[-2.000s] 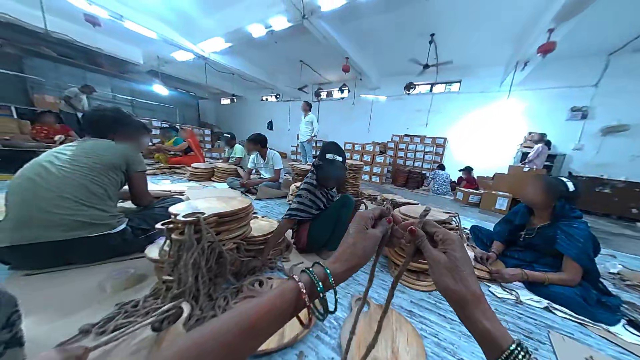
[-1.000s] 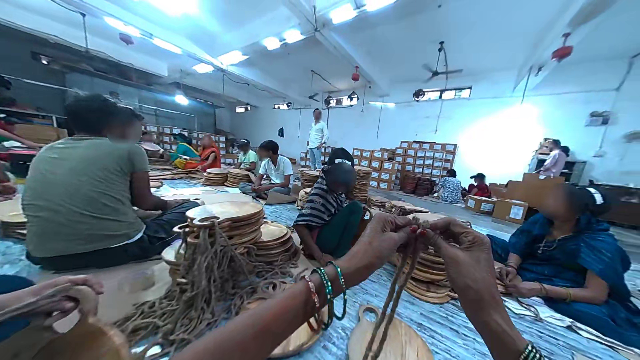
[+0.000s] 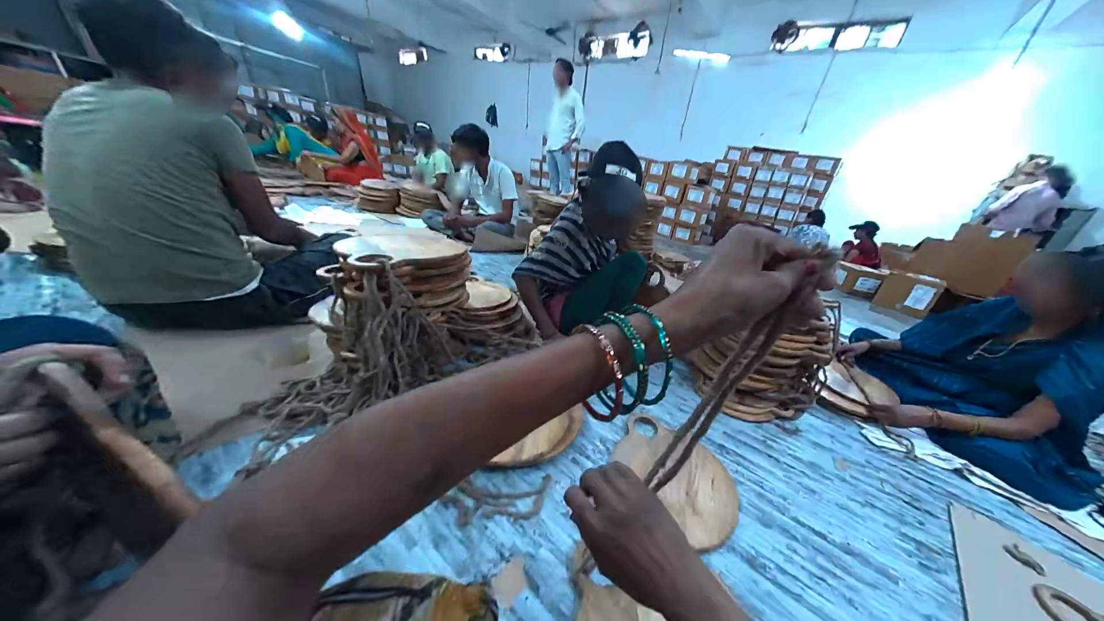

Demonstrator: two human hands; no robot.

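My left hand [image 3: 768, 272], green and red bangles on its wrist, is raised right of centre and pinches the top of a doubled brown cord [image 3: 720, 392]. The cord runs down to my right hand [image 3: 617, 517], whose fingers are closed around its lower part. Below and behind the cord a round wooden board with a handle hole [image 3: 699, 496] lies on the floor. Another wooden board [image 3: 608, 601] lies at the bottom edge, partly hidden by my right hand. A tangle of brown cords [image 3: 388, 336] hangs over stacked boards to the left.
Stacks of round wooden boards [image 3: 759, 371] stand ahead. Seated people are around: one in grey-green [image 3: 155, 190] left, one in striped top [image 3: 565, 250] ahead, one in blue [image 3: 992, 371] right. Another person's hand [image 3: 82, 366] holds a board handle at far left. Cardboard [image 3: 1000, 561] lies lower right.
My hands were close together at the cord's top. My right hand has moved down along the cord, while my left hand stays up at the top. The view has shifted.
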